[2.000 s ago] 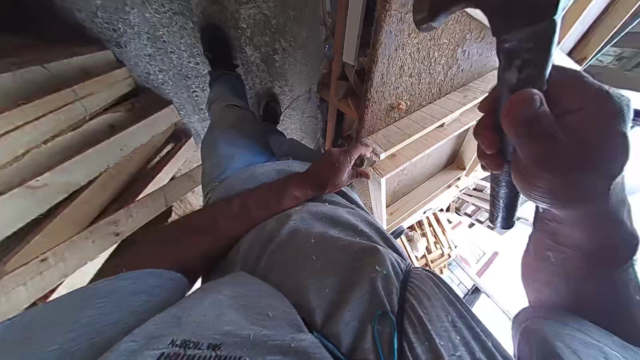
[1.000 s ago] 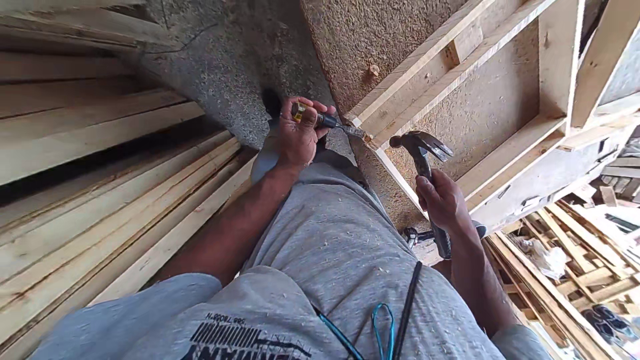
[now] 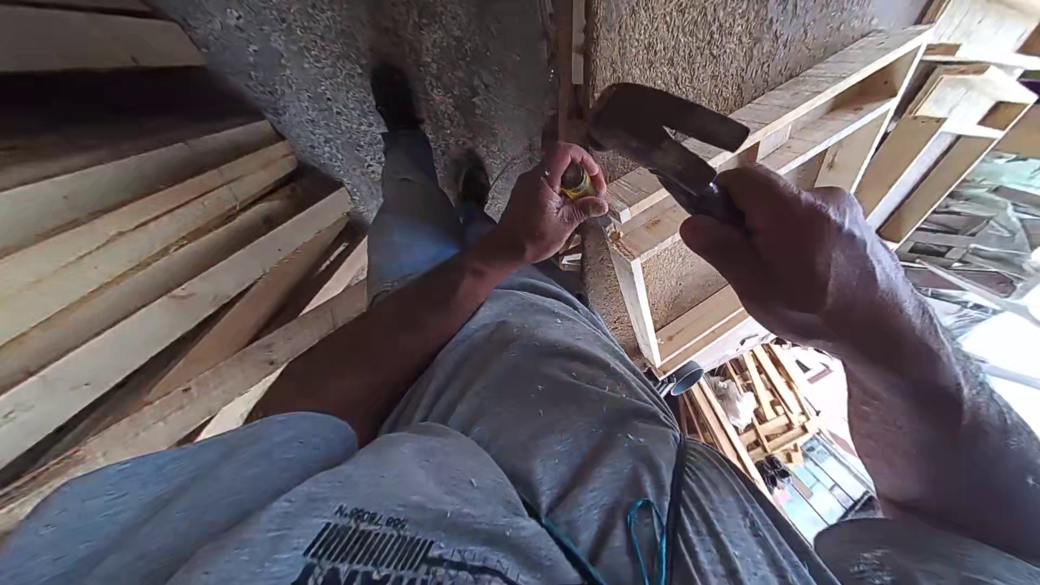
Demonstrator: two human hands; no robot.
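Observation:
My left hand (image 3: pixel 556 203) is closed around the handle of a chisel (image 3: pixel 577 180), whose yellow and dark butt end shows between thumb and fingers; its blade is hidden. Just to the right of that hand is the corner of a wooden frame (image 3: pixel 642 231), with a rough, chipped spot near its end. My right hand (image 3: pixel 780 244) grips a claw hammer (image 3: pixel 666 134) by the handle near the head. The hammer is raised close to the camera, above the frame and to the right of the chisel.
Under the frame lies a chipboard panel (image 3: pixel 674 41). Stacked timber boards (image 3: pixel 162 301) fill the left side. More wooden frames (image 3: pixel 934 154) stand at the right. A pile of wood pieces (image 3: pixel 772 398) and a short pipe (image 3: pixel 686 378) are at lower right. Concrete floor (image 3: pixel 284 73) shows at upper left.
The hammer has risen from beside the frame corner toward the camera. My left hand has turned, so the chisel's butt end now faces up instead of its length showing. The view has shifted.

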